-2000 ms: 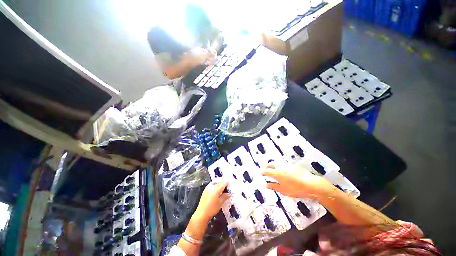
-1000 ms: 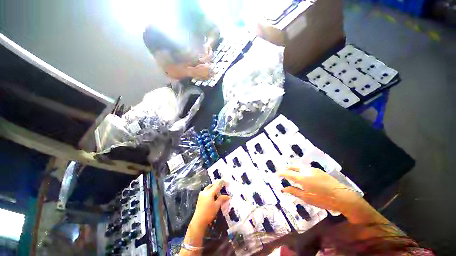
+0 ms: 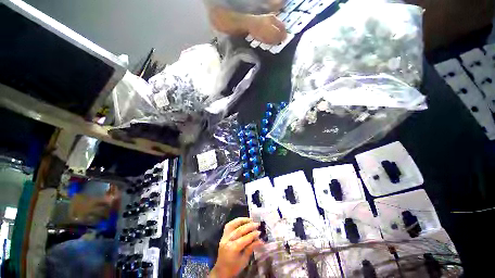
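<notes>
White plates [image 3: 389, 169] with black centre parts lie in close rows on the black table, at the lower right. My left hand [image 3: 237, 247] is at the left edge of the rows, its fingertips at the dark centre part [image 3: 262, 232] of a second-row plate. Whether the fingers grip anything cannot be told. My right hand is not in view. Blurred hair-like strands cross the lower plates. Small blue-and-black parts [image 3: 251, 149] stand in short rows just behind the plates.
A clear bag of small white parts [image 3: 347, 117] lies behind the plates. Crinkled plastic bags [image 3: 209, 168] lie left. Another person's hand [image 3: 268, 28] is over plates at the top. More plates [image 3: 464, 89] are far right, others [image 3: 154, 195] at left.
My right hand has gone from view. The view has shifted and plates and bags appear larger. My left hand remains at the left edge of the plates.
</notes>
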